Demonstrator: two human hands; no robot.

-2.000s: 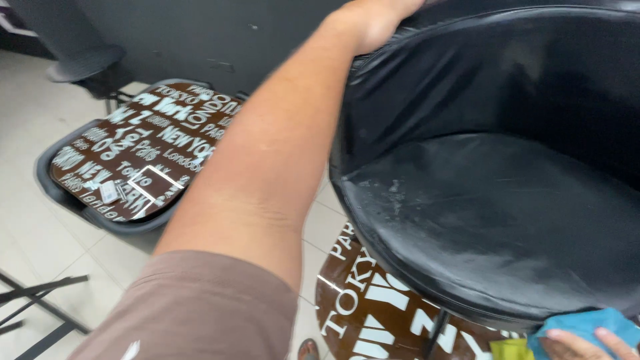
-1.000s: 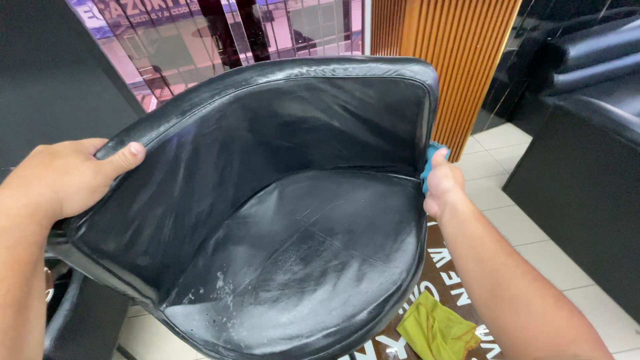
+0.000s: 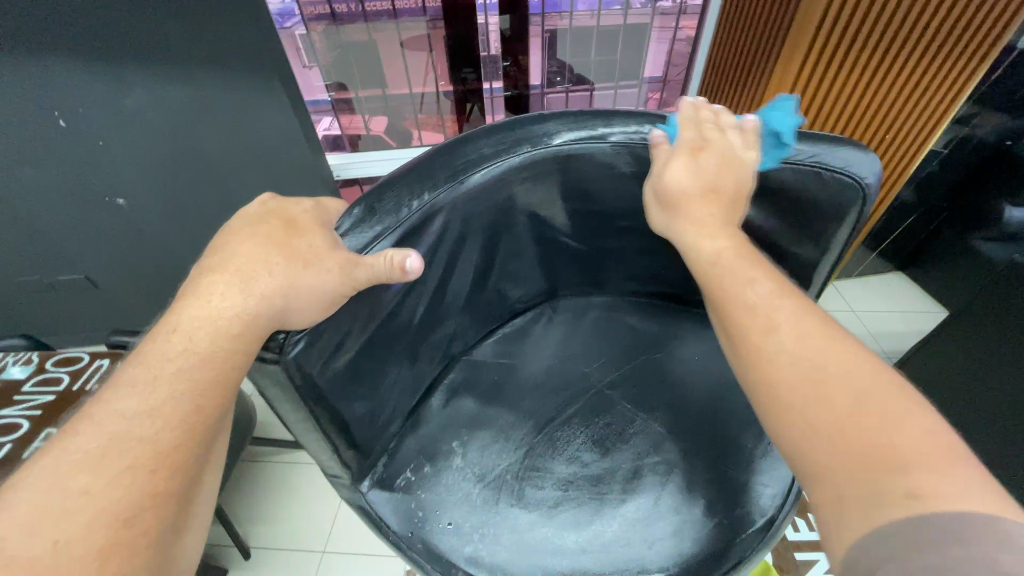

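A black leather-look tub chair (image 3: 496, 360) fills the middle of the view, its seat marked with pale smears and a few small drops. On the left, my left hand (image 3: 292, 260) grips the top rim of its backrest, thumb on the inner side and fingers hidden behind. My right hand (image 3: 708, 164) presses a blue cloth (image 3: 780, 132) on the top rim at the right of the back. Only part of the cloth shows past the fingers.
A brown table top with white lettering (image 3: 40, 396) stands at the left, beside a dark wall (image 3: 144, 160). Behind the chair is a barred glass front (image 3: 384, 72), with a wooden slatted panel (image 3: 888, 72) to its right. A yellow-green cloth (image 3: 764, 568) barely shows below.
My right hand has moved with the blue cloth from the chair's right side up onto the top rim of the back. My left hand still holds the rim at the left.
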